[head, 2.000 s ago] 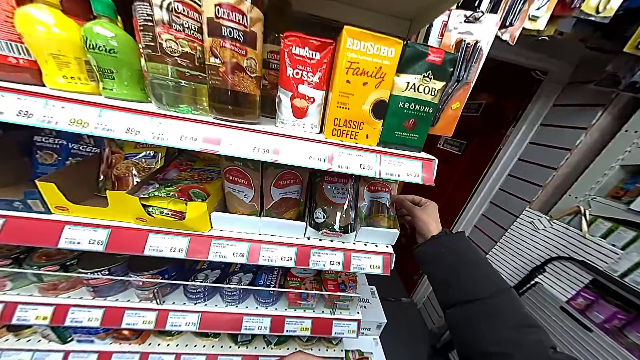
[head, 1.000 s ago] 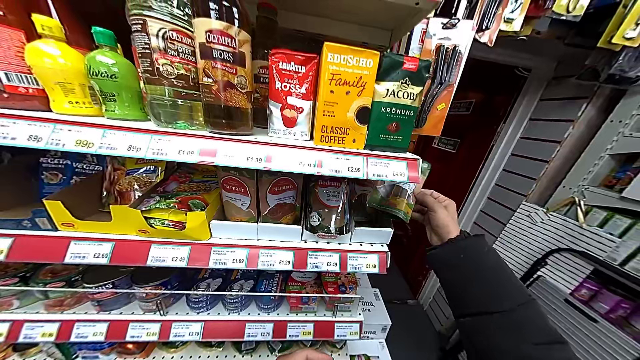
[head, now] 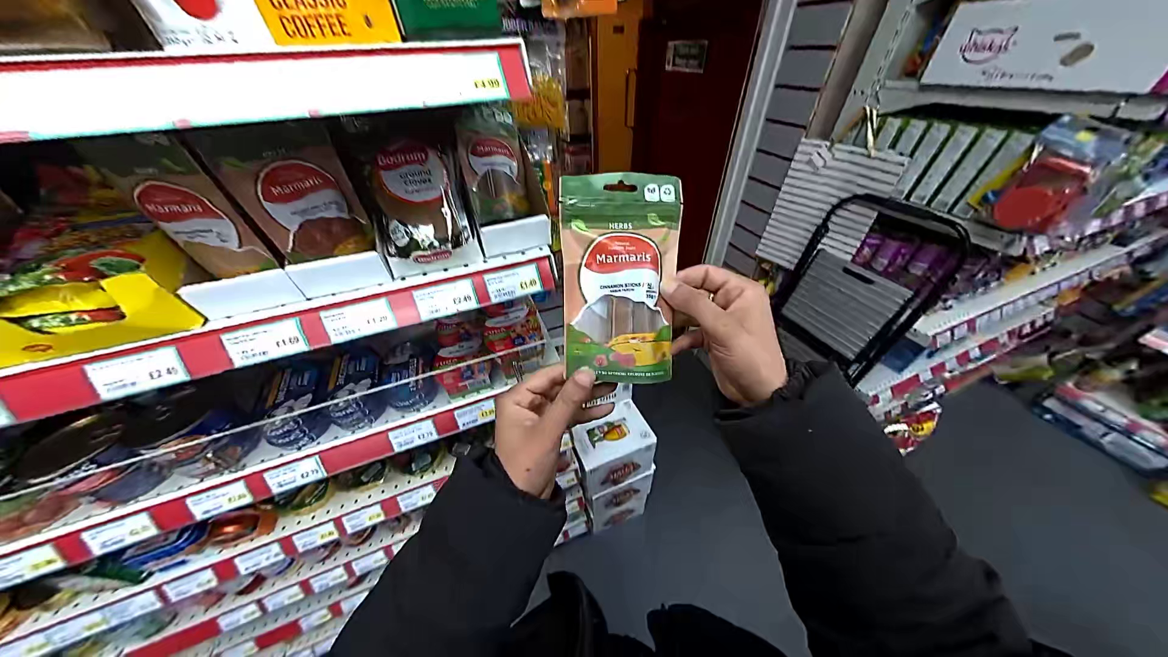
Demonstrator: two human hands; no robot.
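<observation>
A green and brown pouch of cinnamon sticks [head: 620,278] is held upright between both hands, its printed front facing me. My left hand [head: 538,424] pinches the bottom left corner, thumb in front. At the pouch's right edge, my right hand [head: 730,324] grips with thumb and fingers. To the left, on the shelf, a similar Marmaris pouch [head: 495,173] stands in a white tray beside a pouch of ground cloves [head: 422,205]. More Marmaris spice pouches [head: 306,214] stand farther left.
Red-edged shelves [head: 301,342] with price tickets fill the left side. Stacked white boxes [head: 616,452] stand on the floor beyond my hands. A folded black step ladder [head: 849,301] leans by the right shelves. A dark red door [head: 689,137] is behind.
My right hand has brought the pouch away from the shelf, in front of me. My left hand, barely visible at the lower edge before, has come up and taken hold too. The view has shifted closer and lower.
</observation>
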